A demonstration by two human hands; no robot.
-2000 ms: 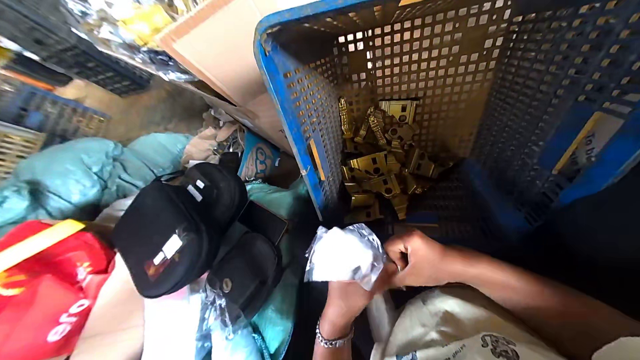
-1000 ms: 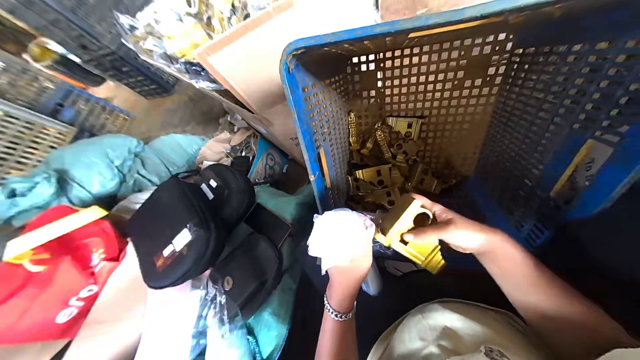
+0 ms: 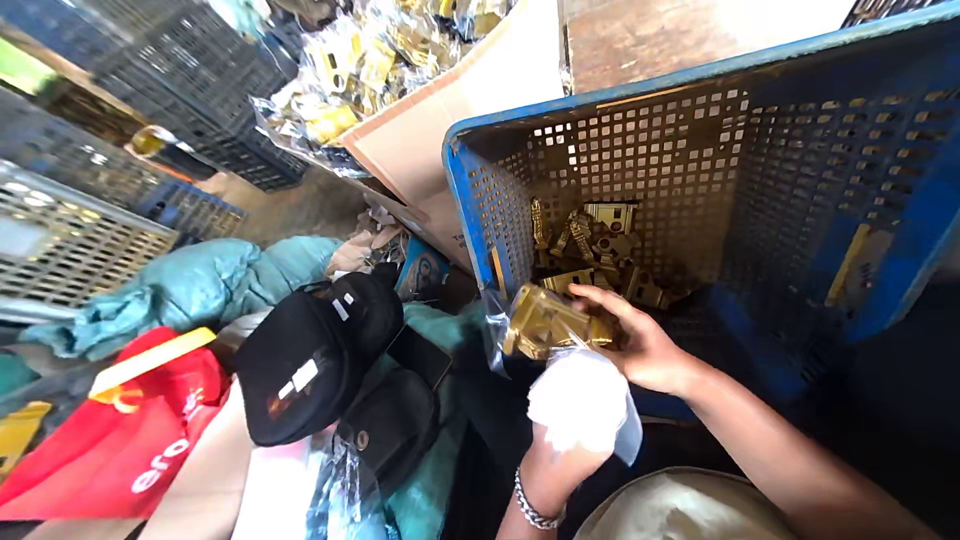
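Observation:
Gold-coloured metal parts in a clear plastic bag (image 3: 544, 322) are between my hands, at the near left rim of a blue plastic crate (image 3: 465, 195). My right hand (image 3: 649, 349) holds their right side, fingers curved around them. Below, my left hand (image 3: 559, 461), with a chain bracelet at the wrist, grips a white bundle (image 3: 577, 397) whose material I cannot tell; a clear plastic sheet hangs beside it. The bundle hides most of the left fingers. More gold-coloured metal parts (image 3: 611, 244) lie loose in the bottom of the crate.
Black zippered cases (image 3: 296, 367) and a red bag (image 3: 135, 427) lie at the left, beside teal sacks (image 3: 180, 285). A cardboard box (image 3: 450, 120) holds bagged gold-coloured parts (image 3: 360, 67). Dark plastic crates (image 3: 195, 67) stand behind, and part of a person shows at the upper left.
My right hand has brought a gold-coloured part up to my left hand, and gold-coloured parts now sit in clear plastic. Two seconds ago both hands were together at the white bundle.

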